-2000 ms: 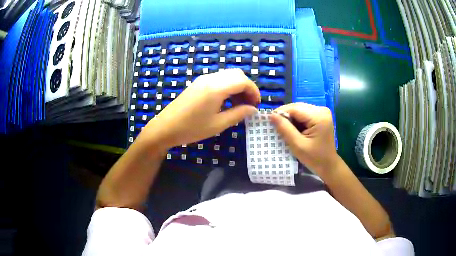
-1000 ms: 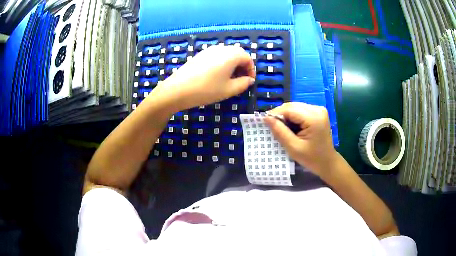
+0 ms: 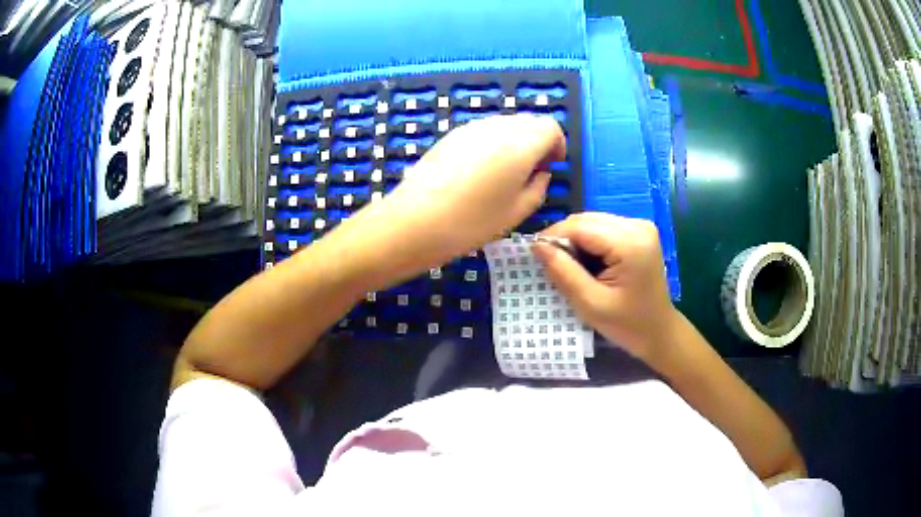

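The black parts tray (image 3: 578, 151) lies in front of me, with blue showing in its openings and small white labels dotted in rows. My right hand (image 3: 608, 278) pinches the top edge of the white label strip (image 3: 538, 318), which hangs over the tray's near right part and shows a grid of small dark squares. My left hand (image 3: 495, 177) is over the tray's right part, fingers curled down and fingertips close together near the right column. Whether a label is between its fingertips cannot be seen. My left hand and forearm hide the middle of the tray.
Blue corrugated sheets (image 3: 434, 35) lie behind and right of the tray. A label roll (image 3: 770, 295) lies on the green bench (image 3: 722, 202) at right. Stacked layered trays stand at left (image 3: 207, 121) and right (image 3: 858, 252). Blue sheets (image 3: 61, 151) stand at far left.
My left hand moved from the strip's top edge up over the tray, then further right to the right column. My right hand still holds the strip at nearly the same place.
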